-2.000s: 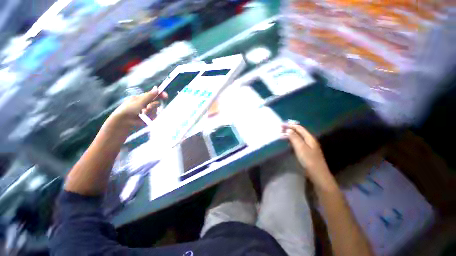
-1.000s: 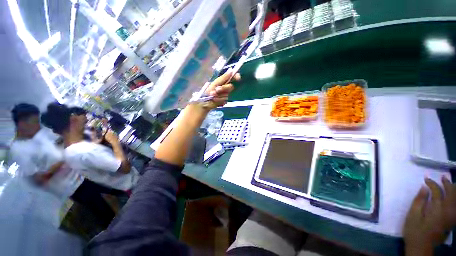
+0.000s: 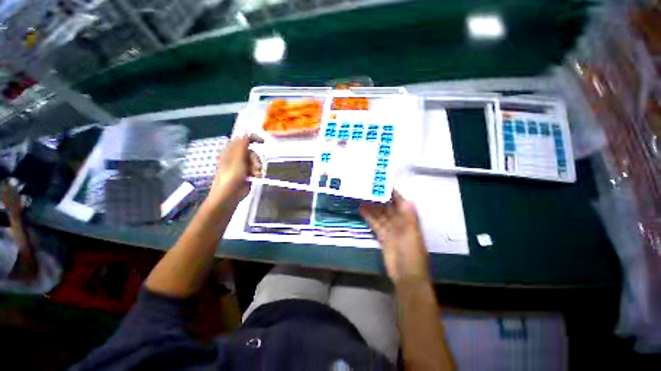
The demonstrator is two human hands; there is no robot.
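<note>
A white front housing [image 3: 360, 154] with rows of teal-blue keys and a large open window is held up over the bench. My left hand [image 3: 238, 165] grips its left edge, at the window end. My right hand [image 3: 391, 219] is at its lower right corner, fingers partly under the edge. Through the window show orange small parts [image 3: 292, 117] in a tub and the dark panel of the device unit [image 3: 285, 203]. The unit's teal-green window [image 3: 341, 210] shows below the housing, partly hidden.
A second blue-keyed housing [image 3: 536, 141] lies on the bench at the right, near a small white square [image 3: 484, 240]. A perforated tray [image 3: 204, 159] and clear plastic bags [image 3: 148, 156] are at the left. Bagged parts [image 3: 630, 138] stand at the far right. A person's hand shows far left.
The housing has come down from high at the left to above the device unit. My right hand has moved from the sheet to the housing's lower right corner. The view has turned.
</note>
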